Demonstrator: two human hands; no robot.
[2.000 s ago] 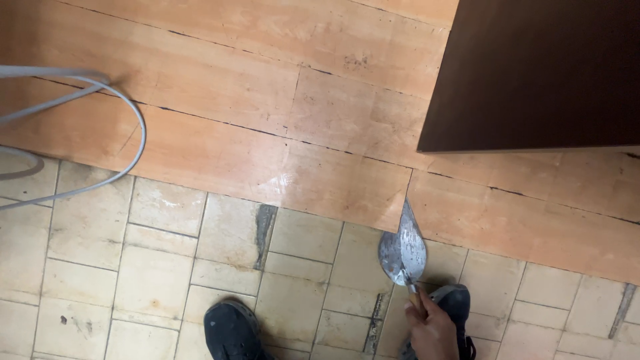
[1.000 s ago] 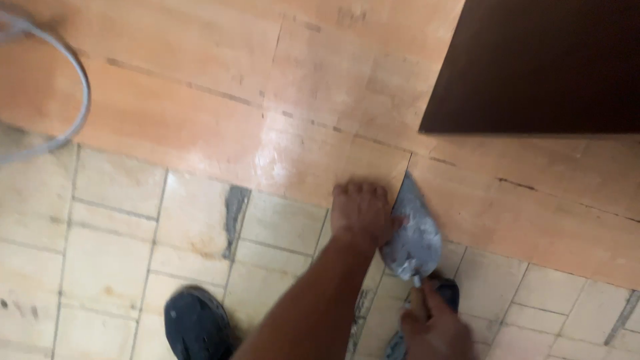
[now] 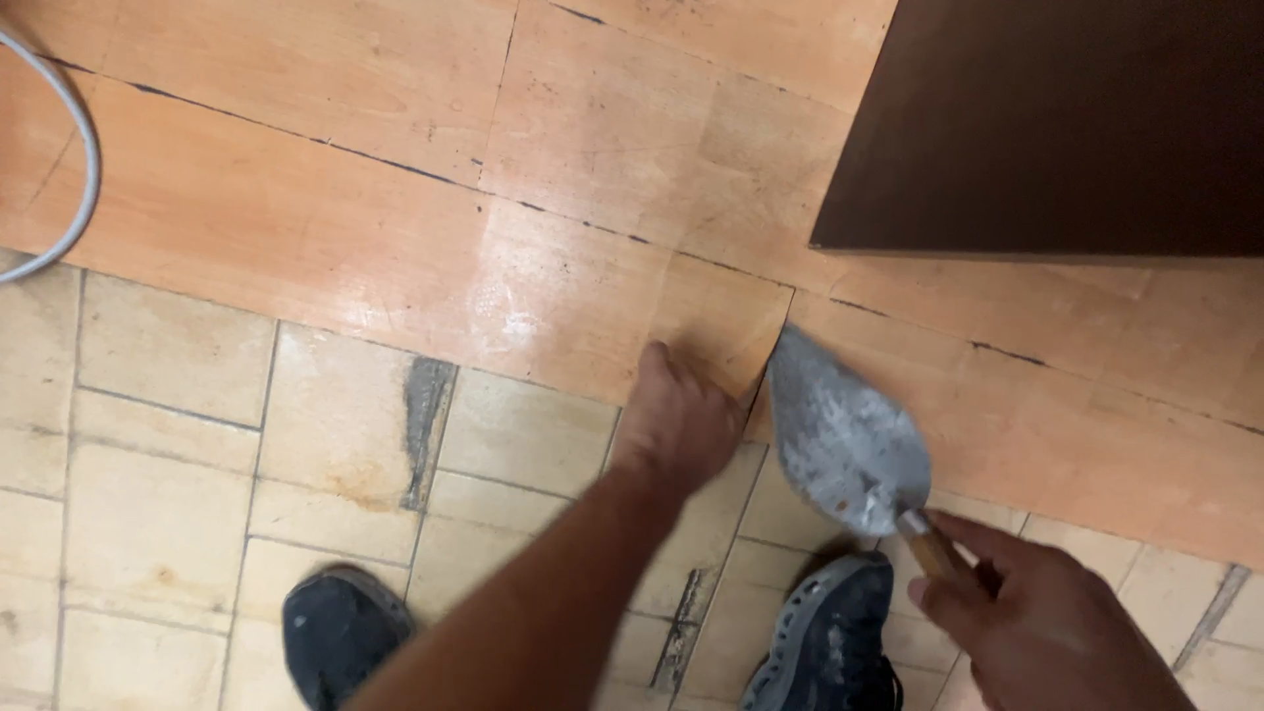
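Observation:
My right hand grips the wooden handle of a pointed masonry trowel. The trowel's grey, stained blade points away from me, its tip at the seam between two wood-look floor planks. My left hand is at the end of the left plank, its fingers curled at the plank's front edge beside the seam. Whether those fingers hold the edge or only press on it cannot be seen. Older tiles show in front of the planks.
A dark brown panel or furniture piece stands at the upper right. A light grey cable loops over the planks at the left. My two dark shoes are on the tiles. Dark gaps run between planks.
My left hand, out of view two seconds ago, has come to the plank's end. The trowel remains in my right hand, with its tip still near the seam. The view is closer.

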